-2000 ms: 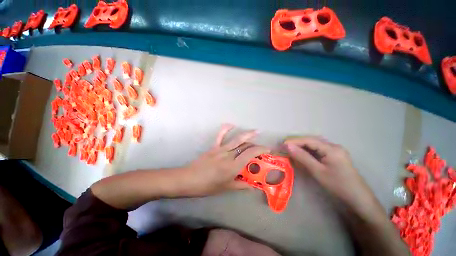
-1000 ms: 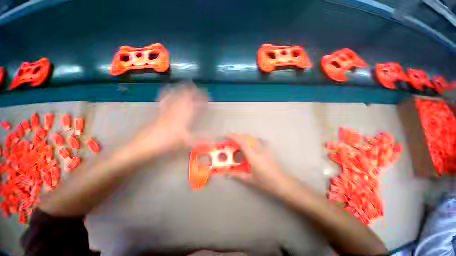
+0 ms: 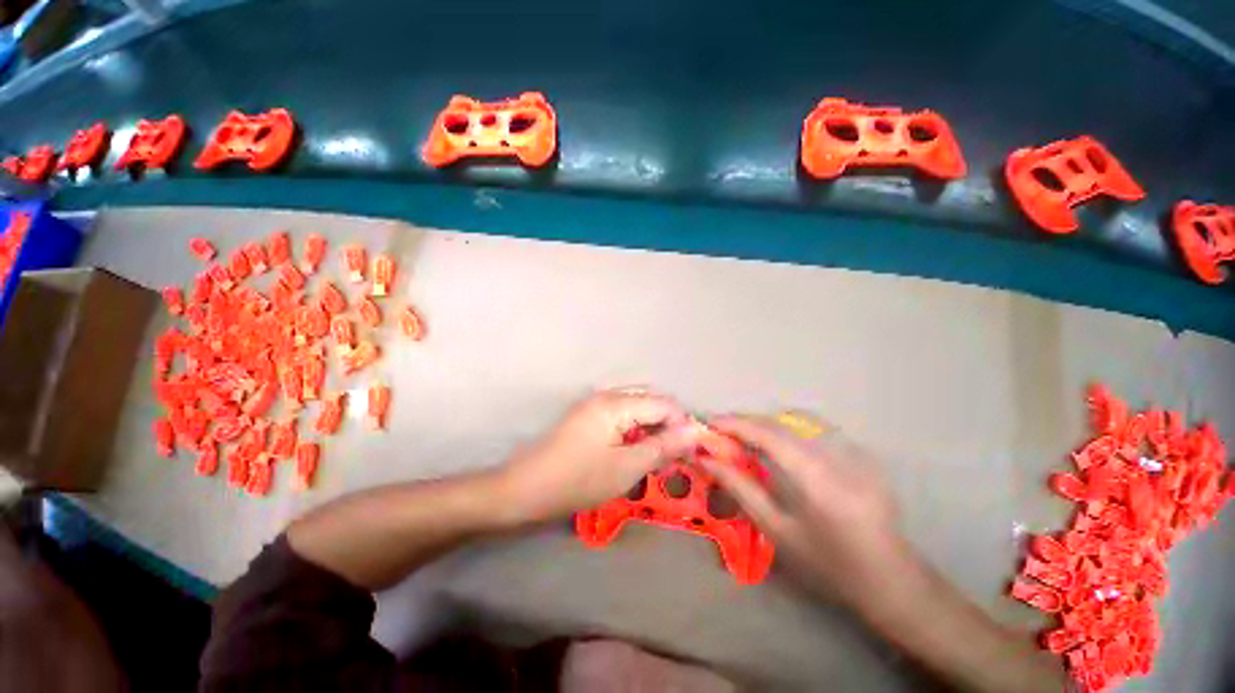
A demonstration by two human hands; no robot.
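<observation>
An orange controller shell (image 3: 694, 506) lies on the bench in front of me, its handles towards me. My left hand (image 3: 612, 450) is on its upper left edge, fingers bent around it. My right hand (image 3: 810, 498) is slightly blurred over its upper right side, with the fingertips of both hands close together. A short yellow tool (image 3: 799, 424) shows beside my right knuckles; it appears held in that hand. The fingers hide the shell's top edge and any small part between them.
Piles of small orange pieces lie at left (image 3: 257, 355) and right (image 3: 1131, 521). An open cardboard box (image 3: 95, 379) and a blue bin (image 3: 19, 251) are at far left. Across the back, the dark green conveyor (image 3: 664, 88) carries spaced orange shells. Part of another person shows at lower left.
The view has turned left. My left hand has come back from near the conveyor edge to the shell. My right hand has moved over the shell's upper right side.
</observation>
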